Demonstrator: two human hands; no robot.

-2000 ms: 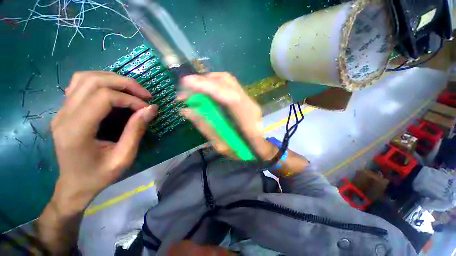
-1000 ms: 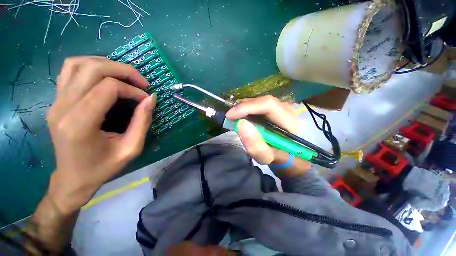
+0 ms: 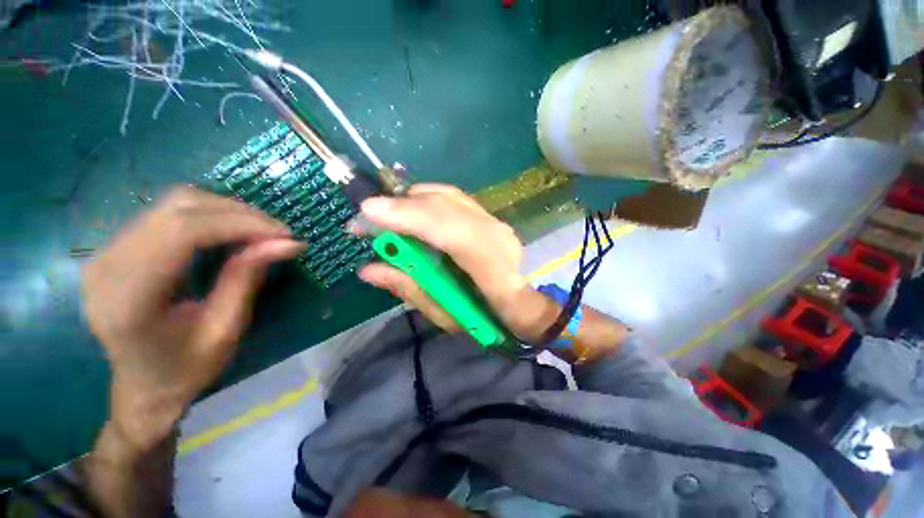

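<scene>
A green PCB panel with rows of small boards lies on the bench mat between my hands. My right hand is closed around the green handle of the soldering iron. The iron's metal tip and curved guide tube point up and left, over the panel's far side towards the white wires. My left hand is blurred at the panel's left edge, with thumb and fingertips together. Whether it pinches a small part cannot be seen. Its fingers and the iron cover parts of the panel.
White wires lie tangled beyond the panel. A wide cream tube stands at right, with a black bulky box behind it. A yellow-brown tape strip runs along the bench edge. Red crates are on the floor at right.
One second ago the iron's tip was at the panel by my left fingertips. It has swung away up and left, with my right hand moved left. My left hand has moved slightly left and down.
</scene>
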